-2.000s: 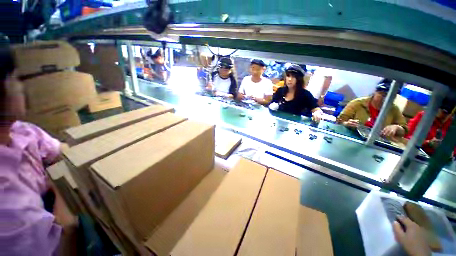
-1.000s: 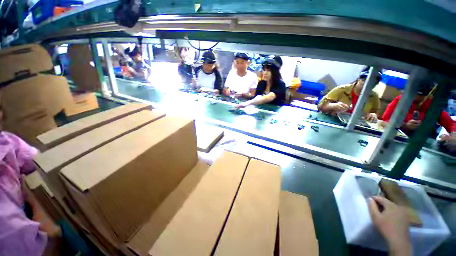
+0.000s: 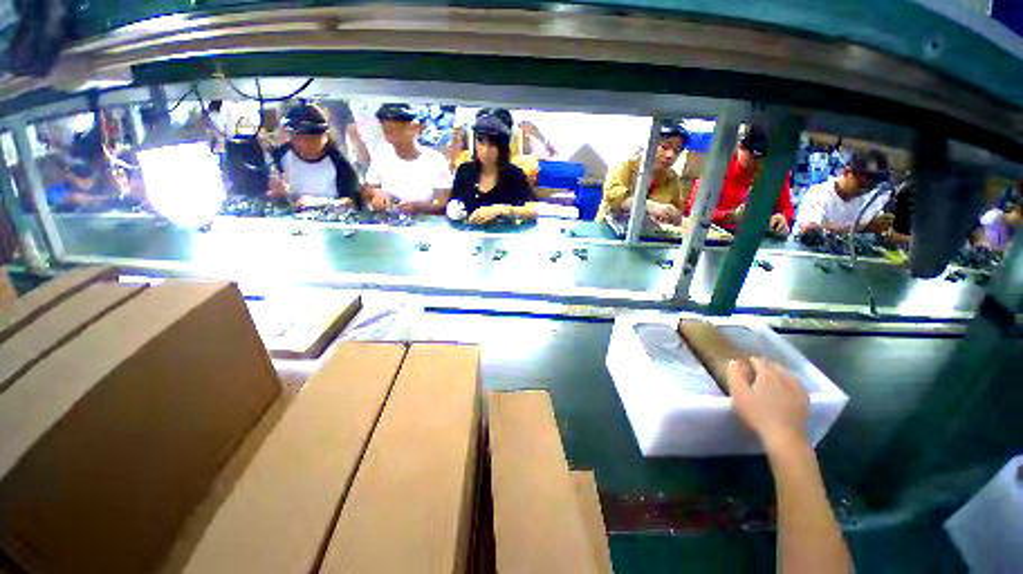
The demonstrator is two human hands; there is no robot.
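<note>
A white foam tray [image 3: 696, 432] sits on the dark green conveyor right of centre. A small brown accessory box [image 3: 707, 345] lies along the middle of its top, between film-wrapped grey-white shapes. My right hand [image 3: 772, 398], bare, reaches in from the lower right. Its curled fingers are on the near end of the box, covering that end. The fingertips are partly hidden. My left hand is not in view.
Brown cartons [image 3: 409, 448] stand in rows at left and centre front. A flat light carton [image 3: 297, 325] lies behind them. Another white foam piece [image 3: 998, 521] is at the right edge. Frame posts [image 3: 754, 230] separate the belt from the far line, where several people sit.
The view has turned right, so the tray and cartons appear further left. My right hand has moved from beside the accessory box onto its near end. The person in pink at left is out of view.
</note>
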